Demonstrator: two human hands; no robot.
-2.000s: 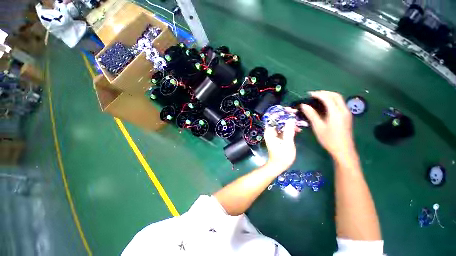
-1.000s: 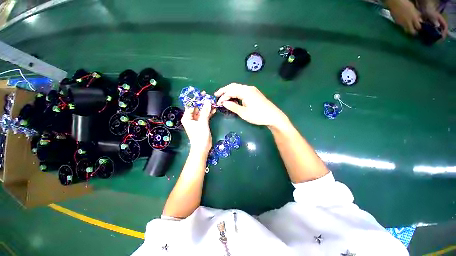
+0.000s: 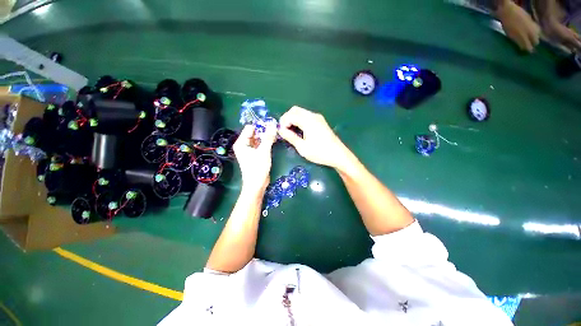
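My left hand [image 3: 255, 149] holds several small blue circuit boards [image 3: 253, 111] bunched at its fingertips. My right hand [image 3: 309, 134] is against it, its fingers closed around a dark part, seemingly a black housing, mostly hidden under the fingers. The two hands' fingertips meet; the small parts between them are too blurred to tell. A short row of blue boards [image 3: 286, 186] lies on the green bench just below my hands. Many black cylinder housings [image 3: 202, 123] with red wires and greenish plugs are heaped to the left of my left hand.
A black housing [image 3: 423, 89] with a brightly lit board lies at the upper right, between two round discs [image 3: 364, 83] [image 3: 478, 109]. A single board [image 3: 425, 145] with a pale lead lies below. A cardboard box [image 3: 22, 210] stands far left. Another person's hands [image 3: 519, 27] are at the top right.
Since two seconds ago the view has turned, putting the heap on the left. Since one second ago, my hands stay together, and the board on the upper-right housing now glows blue-white.
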